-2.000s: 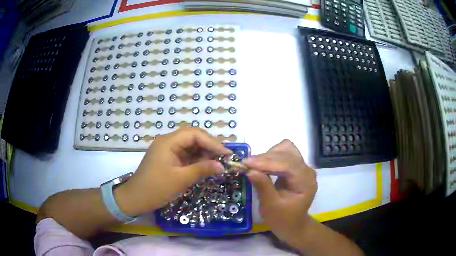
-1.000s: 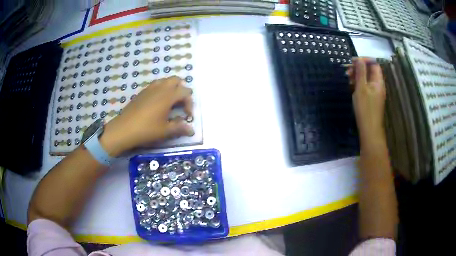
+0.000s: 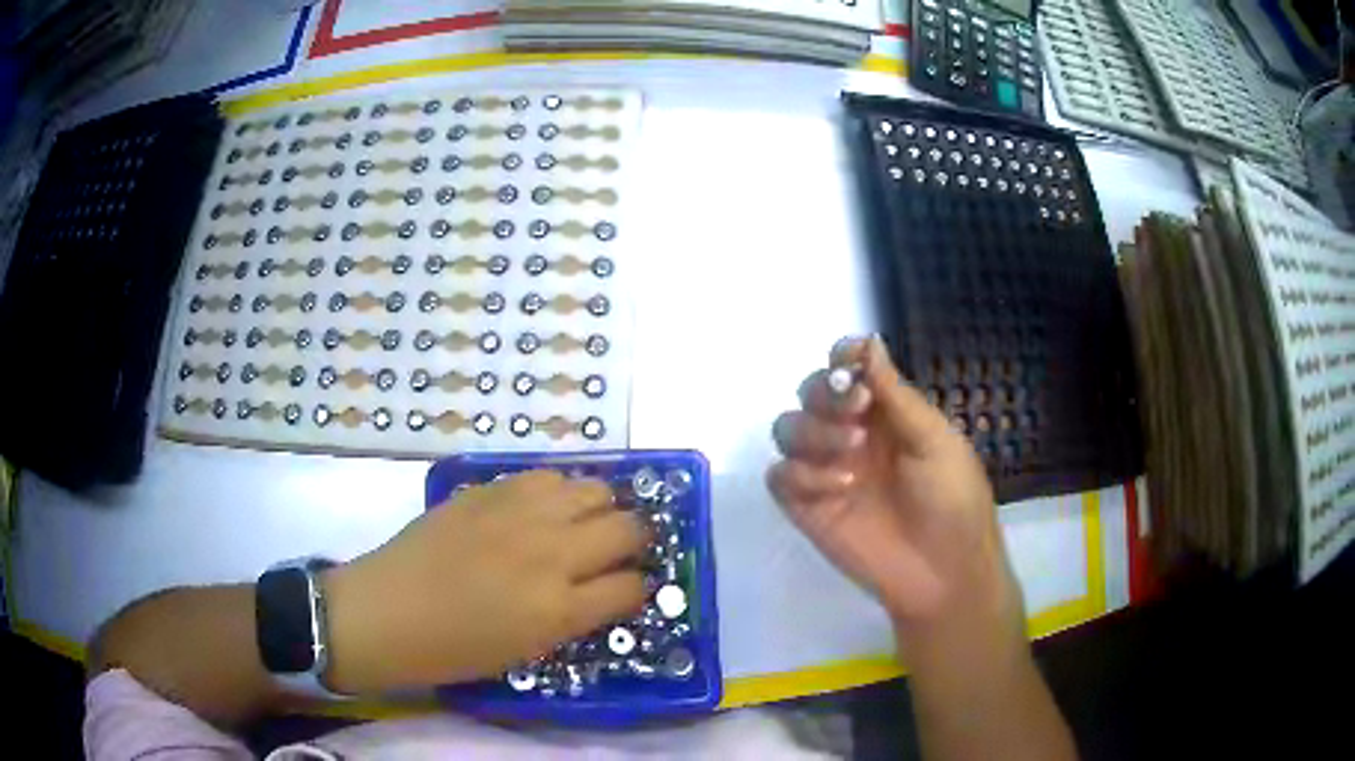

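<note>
My left hand is palm down over the blue parts bin, its fingertips among the loose silver metal cups; whether they grip one is hidden. My right hand is raised right of the bin, fingers closed on a thin pick-up stick, mostly hidden, with a small bright silver insert at its end. The white loading board lies behind the bin, with dark-rimmed silver rings in its dumbbell-shaped cutouts. The black parts tray holds silver inserts in its far rows; my right hand partly overlaps its near left corner.
A second black tray lies at the far left. Stacked boards stand at the right, and more lie at the back. A calculator is at the back right. Yellow, red and blue tape lines mark the white tabletop.
My left hand has moved from over the board into the bin. My right hand has come from the black tray's far right side toward the bin, with a small silver insert now showing. The view has shifted slightly.
</note>
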